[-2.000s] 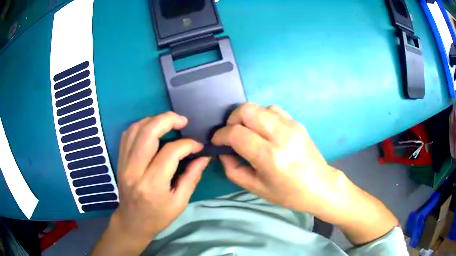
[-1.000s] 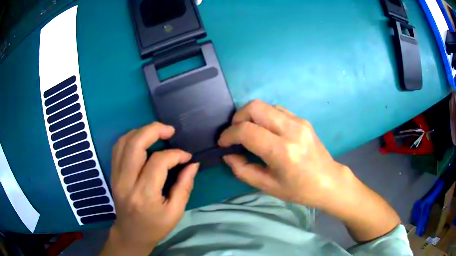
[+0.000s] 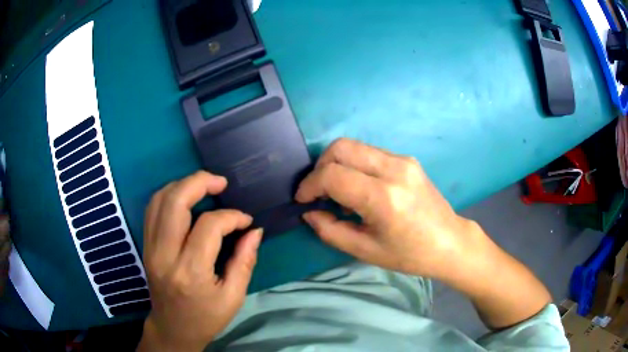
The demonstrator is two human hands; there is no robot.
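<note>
A black folding stand lies open on the teal mat, its upper panel [image 3: 213, 60] at the top and its base plate [image 3: 251, 148] towards me. The base plate has an opening near the hinge, a long round-ended strip below it and faint print. My left hand [image 3: 196, 254] is at the near left corner, its thumb and forefinger at one end of a dark strip [image 3: 279, 215]. My right hand [image 3: 375, 206] pinches at the other end, at the near right corner. The strip lies across the plate's near end; its contact with the plate is hard to see.
A white liner sheet with rows of black strips [image 3: 89, 199] lies at the left. A blank white strip [image 3: 29, 289] lies further left. Another folding stand [image 3: 553, 75] lies at the far right, beside a blue-edged tray [image 3: 591, 41]. A red bin [image 3: 568, 180] stands below the bench edge.
The stand, liner sheet and both hands have shifted left in the view. The hands stay at the near end of the base plate; more of the faint print shows.
</note>
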